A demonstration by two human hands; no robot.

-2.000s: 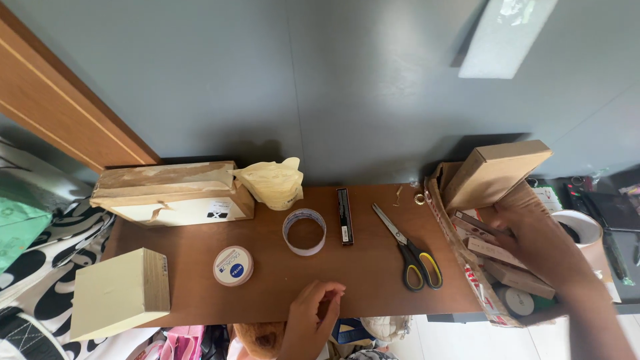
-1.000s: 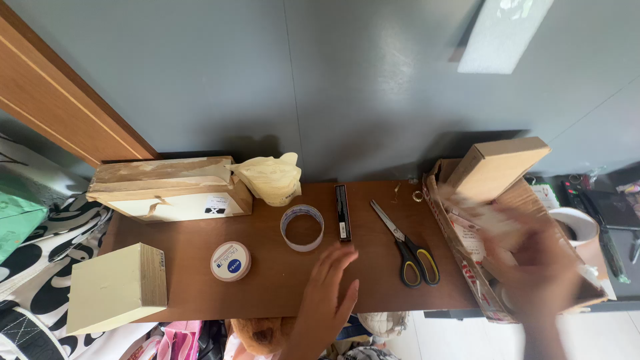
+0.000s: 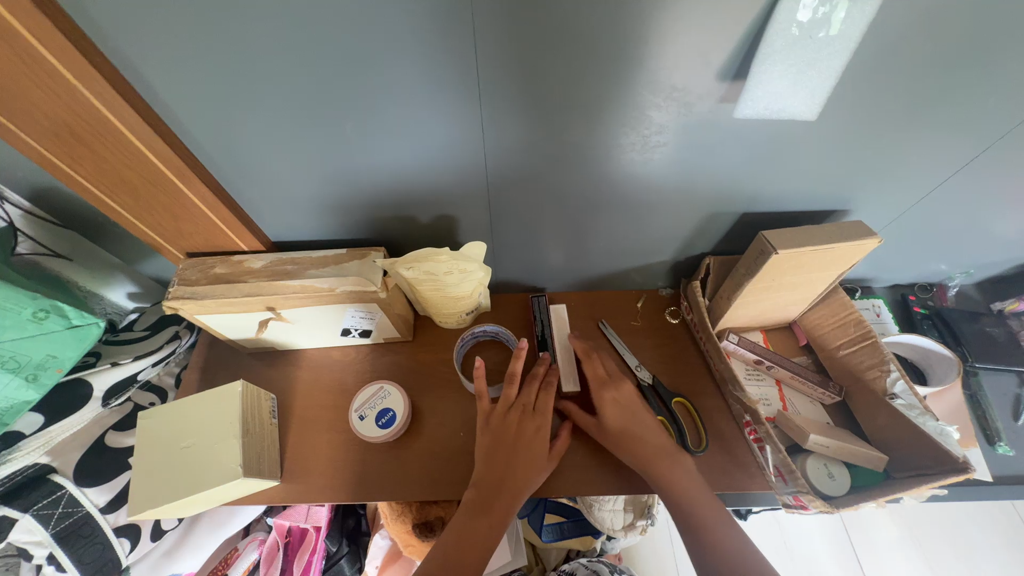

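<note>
My left hand [image 3: 520,428] lies over the brown table, its fingertips at the lower end of a slim black box [image 3: 542,324] and beside a roll of tape [image 3: 466,352]. A slim pale pink box [image 3: 565,352] stands right against the black one. The fingers of my right hand [image 3: 620,408] touch or nearly touch its right side; the exact contact is unclear. Scissors with black and yellow handles [image 3: 672,400] lie just right of that hand, partly behind it. A round Nivea container [image 3: 380,410] sits to the left.
An open cardboard box [image 3: 724,400] with several small boxes stands at the right. A long taped carton [image 3: 232,324], a crumpled cream pouch [image 3: 448,288] and a cream box [image 3: 192,452] stand at the left. A grey wall [image 3: 360,120] rises behind the table.
My right hand has moved left from the cardboard box to the middle of the table. The pale pink box now lies beside the black one. My left hand has moved up and right.
</note>
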